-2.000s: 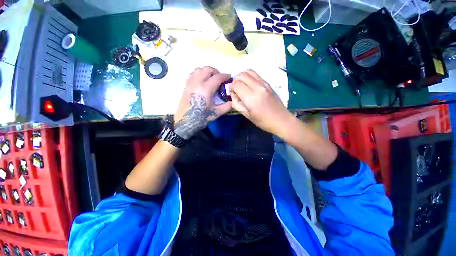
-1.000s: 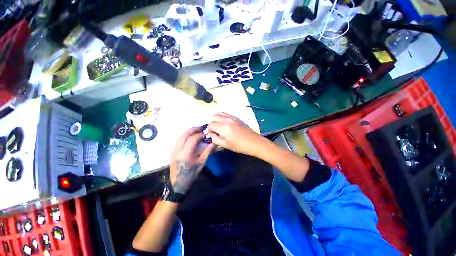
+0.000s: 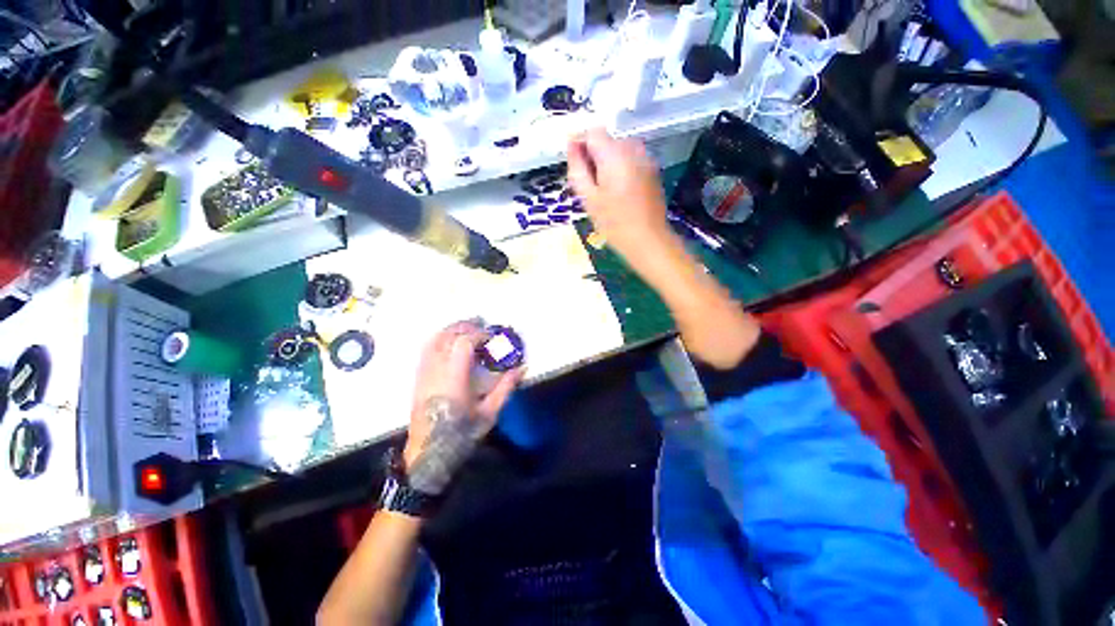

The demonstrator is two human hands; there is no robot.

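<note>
A small round black device unit (image 3: 500, 349) with a pale square piece inside is between the thumb and fingers of my left hand (image 3: 450, 379), over the front edge of the cream board (image 3: 563, 300). My right hand (image 3: 615, 184) is raised away from it, near the shelf edge above the black oval stickers (image 3: 547, 202). Its fingers are curled and blurred; whether they hold anything cannot be told. The electric screwdriver (image 3: 355, 190) hangs slanted over the board, its bit pointing down right, behind my left hand.
A black ring (image 3: 352, 350) and round subassemblies (image 3: 328, 291) lie at the board's left. A fan (image 3: 730, 196) stands right. Green parts bins (image 3: 245, 196) sit on the shelf. Red crates (image 3: 1012, 245) and a black parts tray (image 3: 1021, 404) are at right, a lit red switch (image 3: 153, 479) at left.
My right hand has left the device and moved up and right toward the shelf. My left hand still holds the device, its inside now visible. The view has tilted toward the shelf since the earliest frame.
</note>
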